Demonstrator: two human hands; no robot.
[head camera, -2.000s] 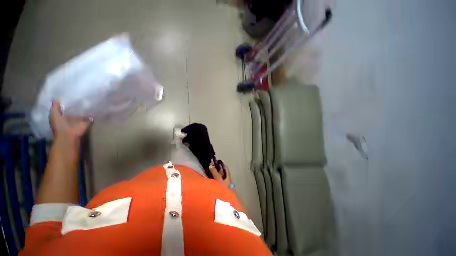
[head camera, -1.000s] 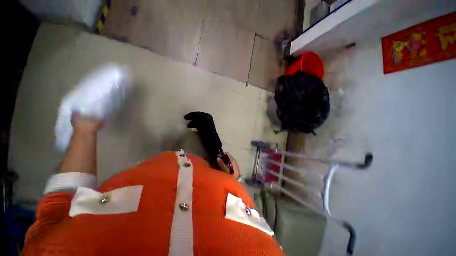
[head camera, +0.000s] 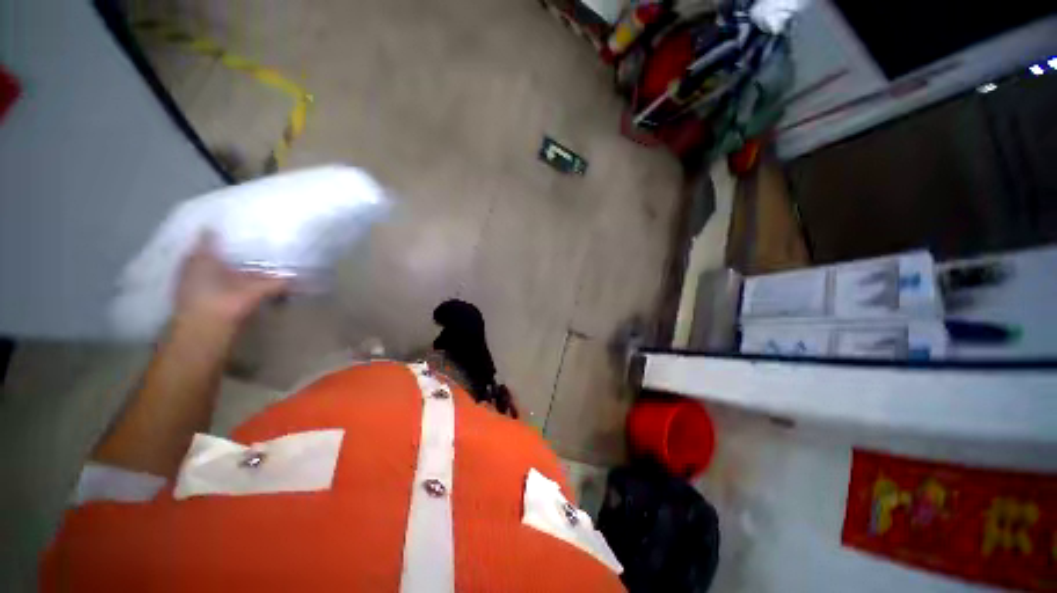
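My left hand (head camera: 218, 287) grips a white plastic bag or wrapped bundle (head camera: 290, 220) in front of me on the left. The bundle is crinkly and blurred, and my thumb shows on its near side. A black cloth item (head camera: 464, 338) hangs in front of my body, a little right of the middle, above the floor. Its lower end reaches the edge of my orange cardigan. My right hand is hidden at that end of the cloth, and I cannot make out its fingers.
A white ledge (head camera: 858, 388) with papers or boxes (head camera: 840, 304) juts out on the right. Below it are a red bucket (head camera: 671, 437) and a black bag (head camera: 658, 527). Piled items (head camera: 695, 81) stand ahead right. Yellow-black tape (head camera: 261, 75) marks the floor ahead left, beside a pale wall or panel (head camera: 93, 197).
The view has moved forward past the chairs and the folded trolley. The bucket and black bag are now nearer my right side. The white bundle and black cloth are still carried.
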